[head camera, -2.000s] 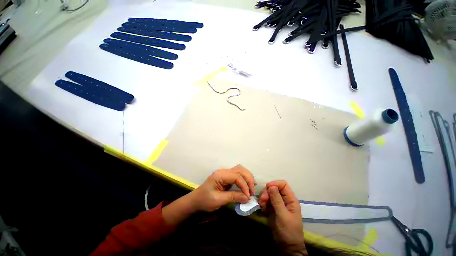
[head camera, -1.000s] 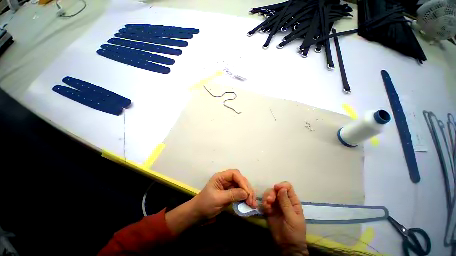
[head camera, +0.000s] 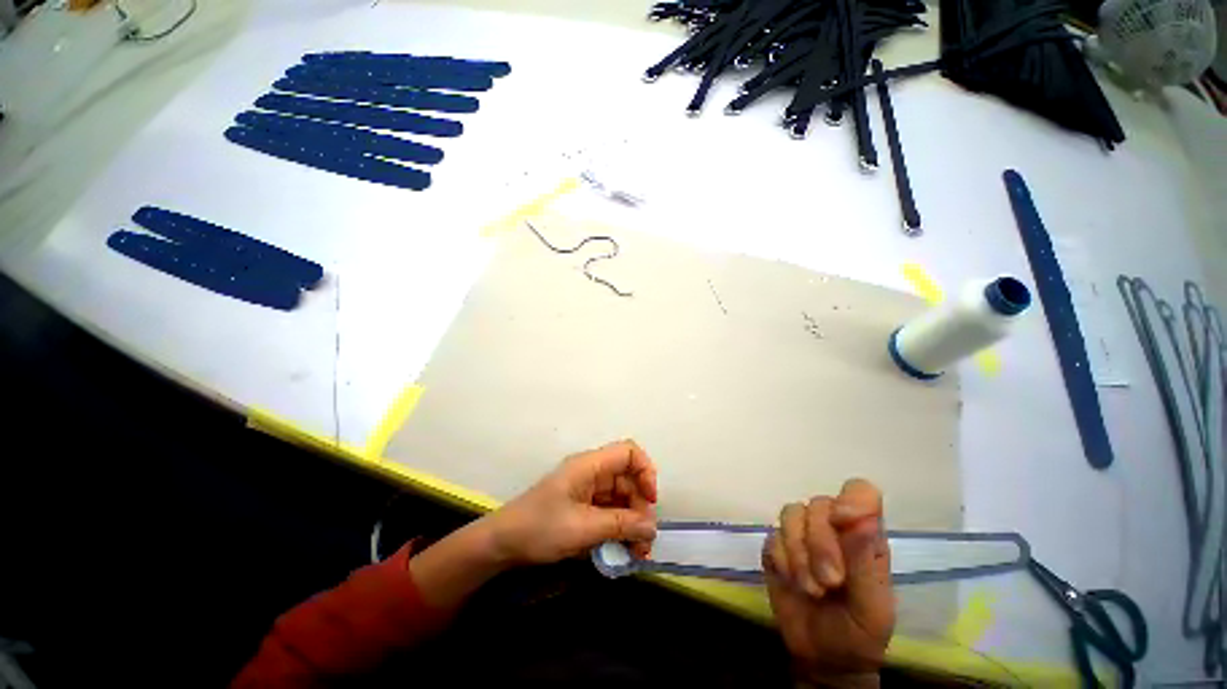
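A long tapered band (head camera: 713, 549), white with a grey-blue edge, lies along the table's front edge. My left hand (head camera: 592, 505) pinches its left end, whose rounded tip sticks out below the fingers. My right hand (head camera: 832, 572) is raised over the band's middle, fingers curled with the thumb against them. No needle or thread can be made out between its fingertips. Dark-handled scissors (head camera: 1106, 622) lie at the band's right end.
A white thread cone (head camera: 953, 330) lies on the beige sheet (head camera: 579, 390). Navy bands (head camera: 363, 119) lie at left, one (head camera: 1056, 316) at right. Black straps (head camera: 807, 54) are heaped at the top. Grey loop strips (head camera: 1191, 444) lie far right.
My right hand has moved right, away from my left hand, and turned more upright. My left hand still pinches the band's end. The view has shifted slightly.
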